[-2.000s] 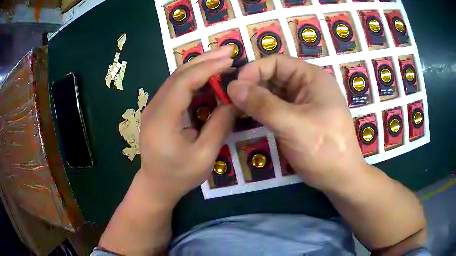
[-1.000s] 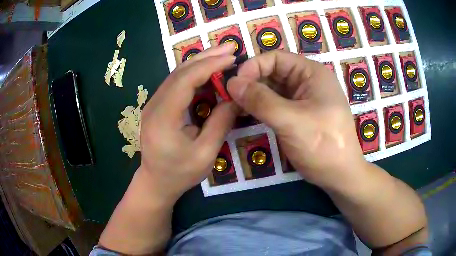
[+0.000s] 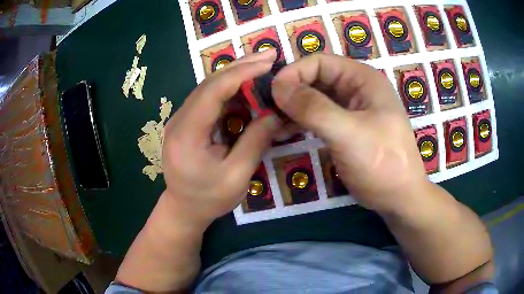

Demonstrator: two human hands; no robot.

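A small red and black unit (image 3: 261, 95) is held on edge above the foam tray. My left hand (image 3: 210, 135) grips it between thumb and fingers. My right hand (image 3: 350, 123) has thumb and index fingertips pinched together at the unit's dark face; whether a small piece is between them is hidden. The white foam tray (image 3: 368, 63) lies under both hands, its pockets holding red and black units with gold centres, such as one unit (image 3: 299, 179) near the front edge. My hands cover several pockets.
Cream scraps (image 3: 151, 140) lie in a loose pile left of the tray, with more scraps (image 3: 135, 74) beyond. A black phone-like slab (image 3: 85, 135) lies farther left. A taped brown carton (image 3: 37, 166) stands at the left edge. The work surface (image 3: 123, 212) is dark green.
The held unit has turned slightly, so more of its dark face shows between my hands. My right fingertips have shifted a little to the right. The tray and scraps look unchanged.
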